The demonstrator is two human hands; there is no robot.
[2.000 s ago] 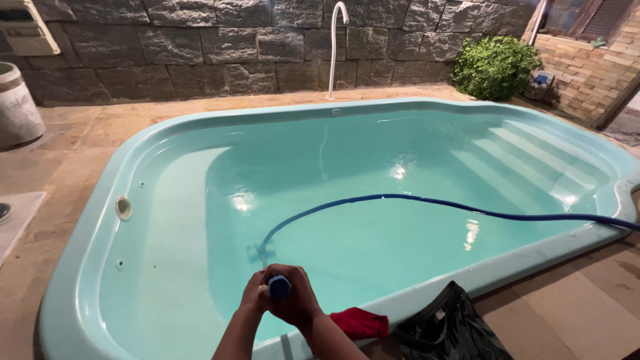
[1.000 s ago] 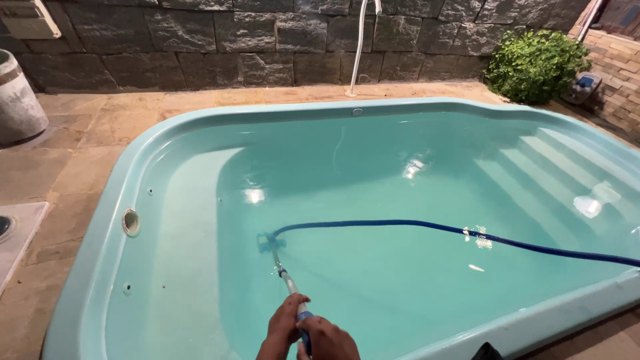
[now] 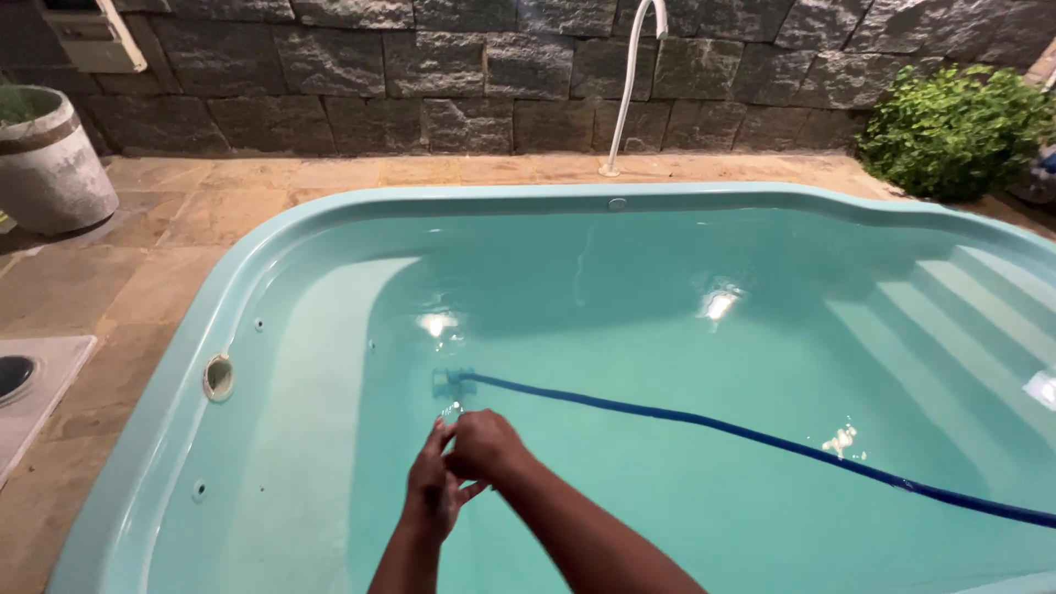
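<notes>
Over the water, my left hand (image 3: 433, 483) and my right hand (image 3: 487, 445) are close together at the pole, which they almost wholly hide. My right hand is closed on it above and to the right; my left hand curls around it more loosely, some fingers spread. Just beyond them, a short bit of the pole (image 3: 454, 406) meets the water. There the pool vacuum head (image 3: 450, 381) lies underwater, blurred by ripples. A blue vacuum hose (image 3: 693, 417) runs from the head across the pool and out at the right edge.
The light-blue pool rim (image 3: 495, 194) curves around the water. Submerged steps (image 3: 949, 322) are at right and a ledge (image 3: 318, 396) at left. Beyond stand a white curved pipe (image 3: 629, 82), a green bush (image 3: 949, 132), a planter (image 3: 54, 169) and a stone wall (image 3: 462, 66).
Both hands have reached forward, towards the vacuum head, and now hide most of the pole seen a second ago. The hose lies straighter than its earlier arc. The view has shifted closer over the pool.
</notes>
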